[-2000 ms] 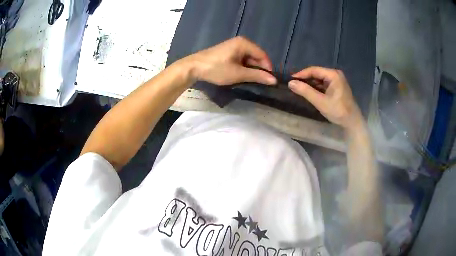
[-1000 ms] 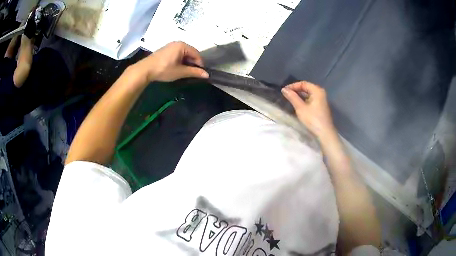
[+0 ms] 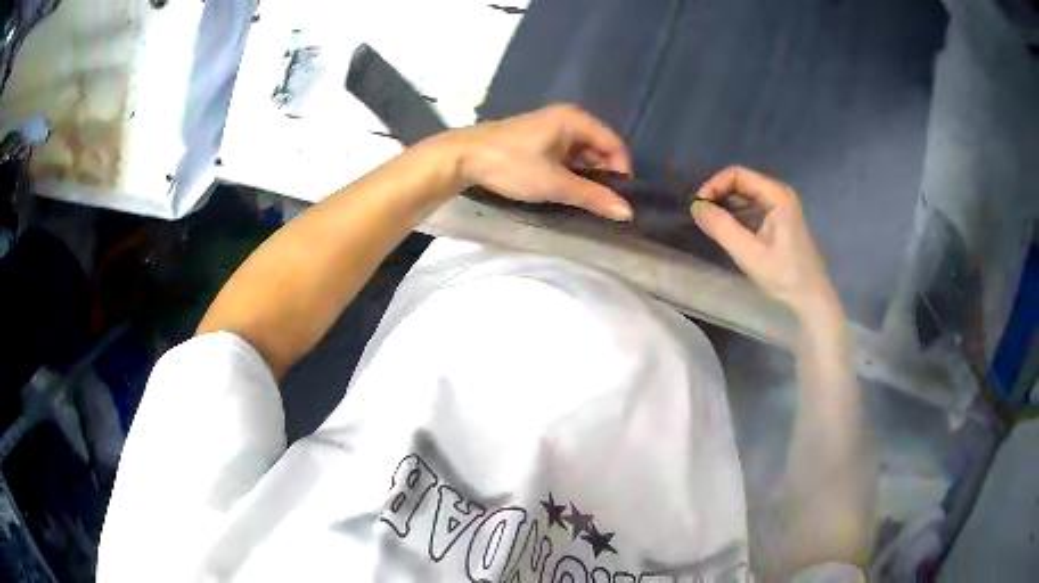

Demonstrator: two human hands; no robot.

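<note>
A large dark grey garment panel covers the right part of the table in front of me. A narrow dark grey fabric strip sticks out to the left behind my left forearm. My left hand pinches dark cloth near the panel's near edge; this looks like the strip, blurred here. My right hand pinches thumb to finger a little to the right, at the same dark cloth. The cloth between the two hands is blurred, so its exact edge cannot be told.
The white, marked pressing table cover shows at the left, with its pale front edge close to my body. A neighbouring white table with brown stains stands at the far left. Dark clutter lies below it. Cables run at the right edge.
Since one second ago my left hand has come closer to my right. The view has turned, and the green basket is out of sight. The strip now extends left past my forearm.
</note>
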